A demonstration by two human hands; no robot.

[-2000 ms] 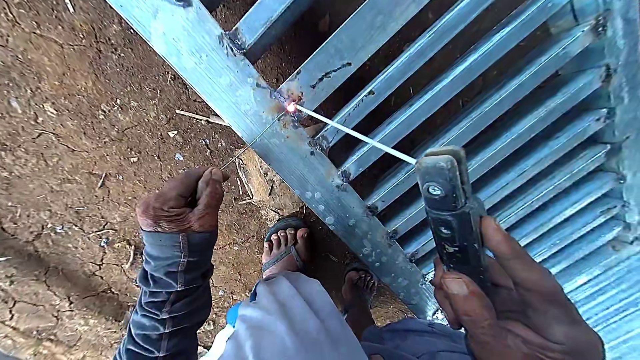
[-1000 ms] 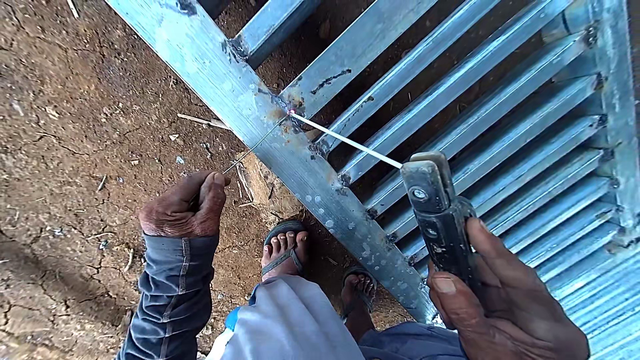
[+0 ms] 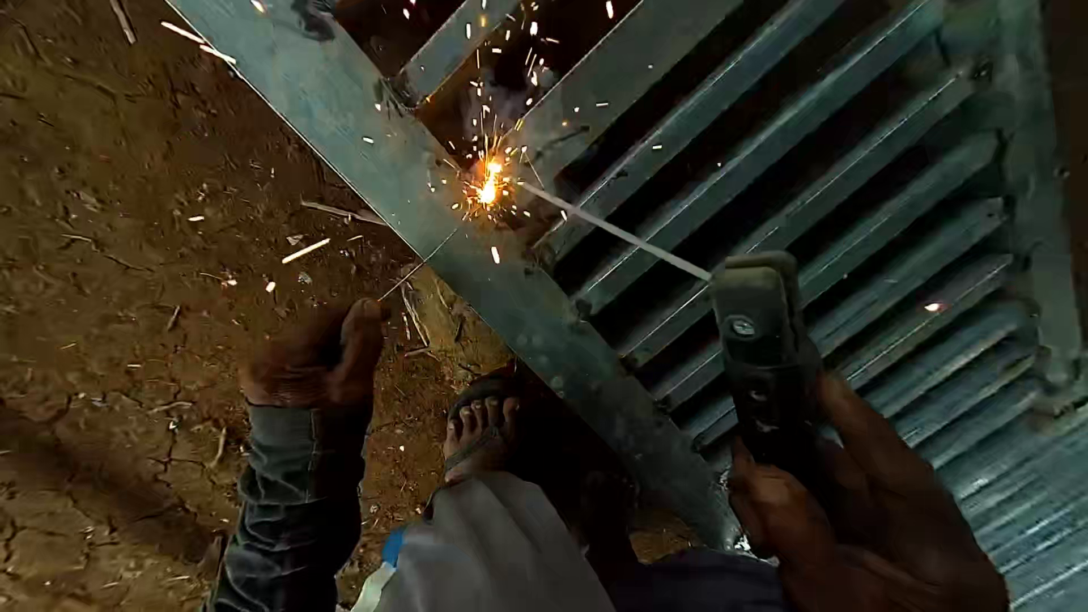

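My right hand (image 3: 858, 501) grips a black welding electrode holder (image 3: 756, 340), whose jaws clamp a pale stick electrode (image 3: 625, 234). The electrode's far end meets a bright arc (image 3: 489, 183) throwing sparks, at the joint between the wide flat rail (image 3: 510, 297) of a metal frame and a broad crossbar (image 3: 612, 76). Between the thumb and fingers of my left hand (image 3: 319, 353) is a thin wire (image 3: 416, 272), which runs across the rail toward the arc. Glare hides the wire's tip and the joint itself.
Parallel metal slats (image 3: 765, 187) fill the frame on the right, with dark gaps between them. Corrugated metal sheet (image 3: 1037, 510) lies at the lower right. Dry cracked soil (image 3: 127, 340) spreads to the left. A sandalled foot (image 3: 480, 433) stands close beside the rail.
A bright arc with flying sparks has appeared at the joint, where only a small glow showed before. The picture has darkened. Both hands keep nearly the same places.
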